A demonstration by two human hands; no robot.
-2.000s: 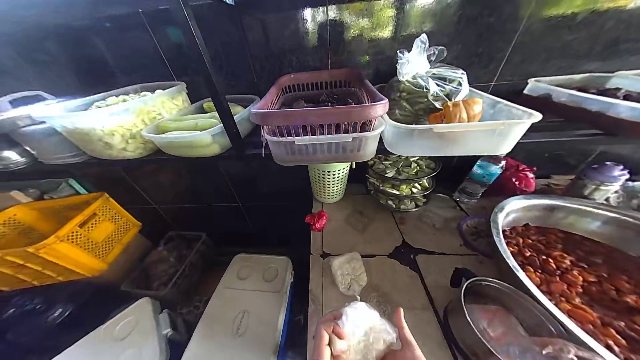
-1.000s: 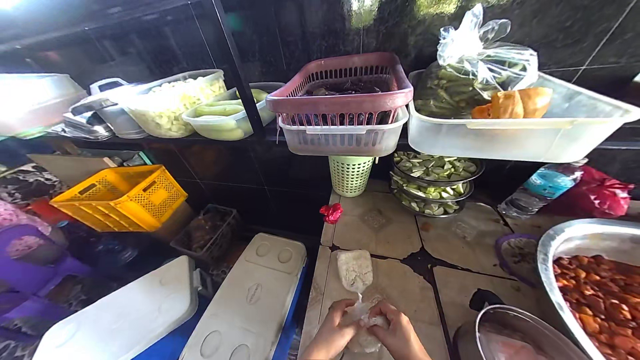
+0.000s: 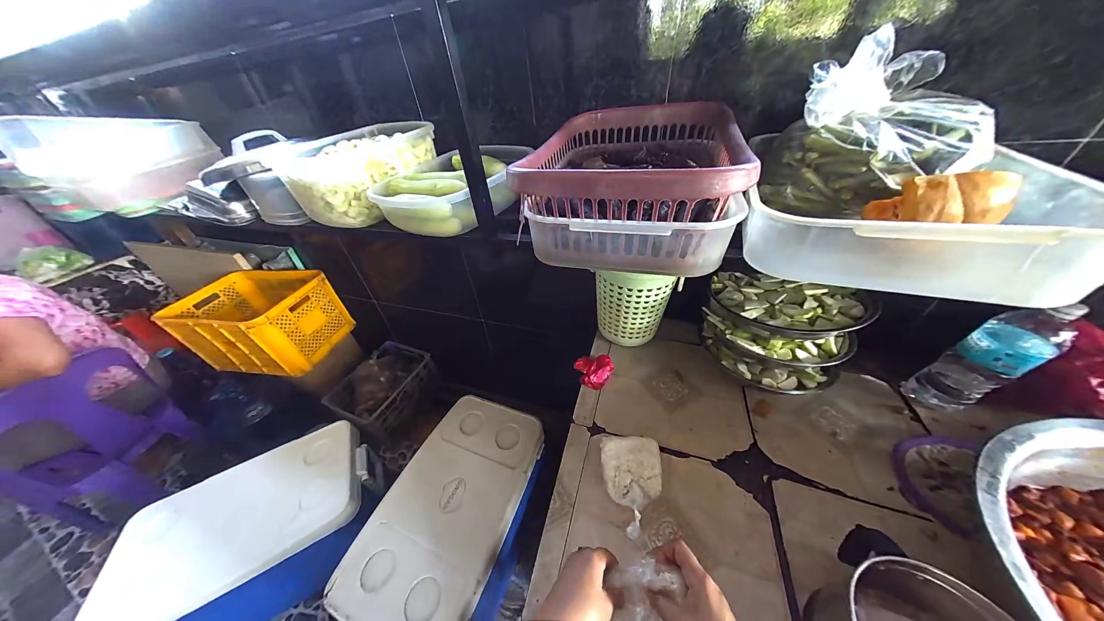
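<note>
My left hand [image 3: 580,585] and my right hand [image 3: 690,582] come in from the lower edge, over the tiled counter. Both pinch a clear plastic bag [image 3: 638,576] between them, its lower part cut off by the frame. Just beyond my fingers, a small clear bag of whitish food [image 3: 631,470] lies on the tiles, its twisted end pointing toward my hands. Whether that twisted end touches the held bag I cannot tell. A small red plastic bundle [image 3: 595,371] lies farther off near the counter's left edge.
Right of my hands are a lidded pot [image 3: 918,595], a purple ring [image 3: 936,483] and a metal basin of red-brown food [image 3: 1061,535]. Stacked bowls of cut vegetables [image 3: 785,332] and a green basket [image 3: 634,306] stand behind. Coolers [image 3: 448,517] are left; a person's arm [image 3: 30,349] shows far left.
Two seconds ago my hands were apart around a whitish filled bag; now they are close together, pinching clear plastic. The view has swung left.
</note>
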